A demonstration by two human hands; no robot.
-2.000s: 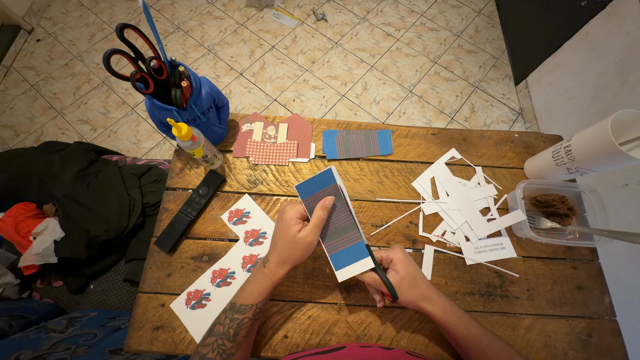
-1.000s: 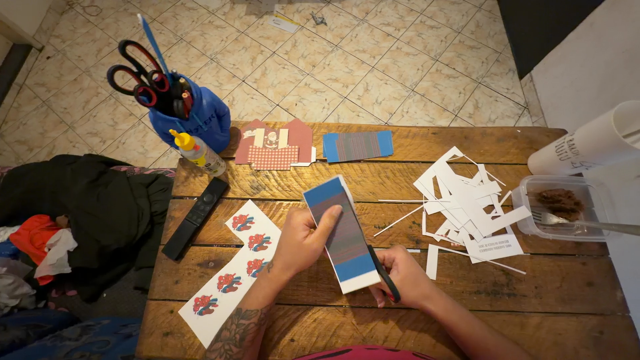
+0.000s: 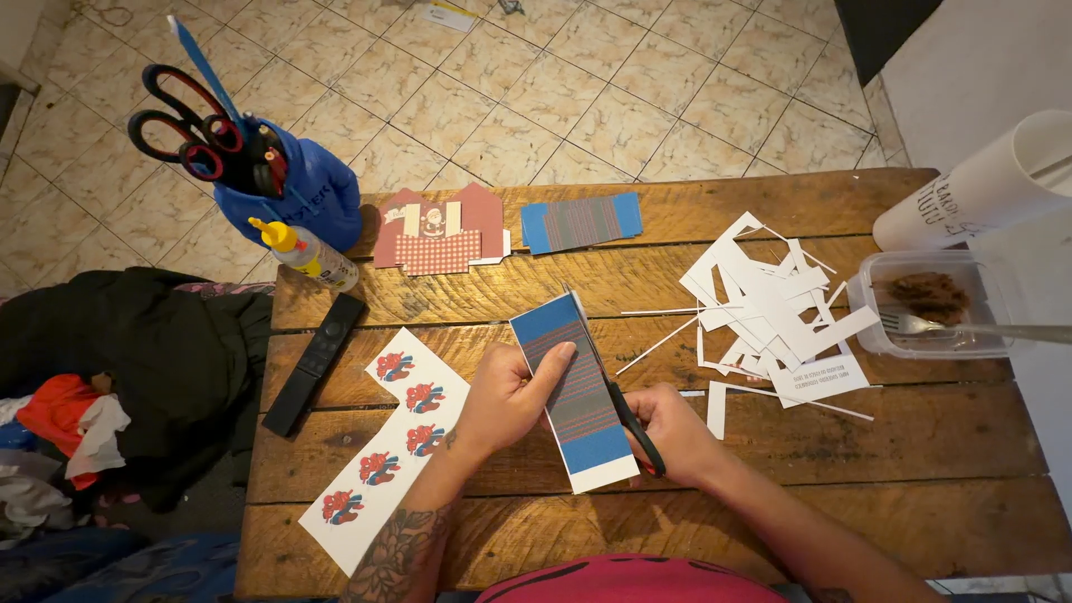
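Note:
My left hand (image 3: 512,398) holds a blue and grey striped paper piece (image 3: 578,385) with white along its lower edge, thumb on top. In my right hand (image 3: 674,431) are black-handled scissors (image 3: 641,431), their blades lying along the right edge of that piece. Left of my left hand lies a white sheet with red and blue printed figures (image 3: 378,466), partly under my forearm. Similar striped cut pieces (image 3: 579,222) lie at the table's far edge, beside red paper cut-outs with a checked part (image 3: 439,251). White paper scraps (image 3: 758,293) are heaped to the right.
On the left are a blue holder (image 3: 314,188) with scissors and a pencil, a glue bottle (image 3: 311,255) and a black remote control (image 3: 314,364). On the right, a plastic container (image 3: 888,339) with food and a fork (image 3: 913,324) stands near a white cup (image 3: 963,188).
The striped piece has turned more upright in my left hand over the two seconds. The scissors' blades now reach up along its right edge.

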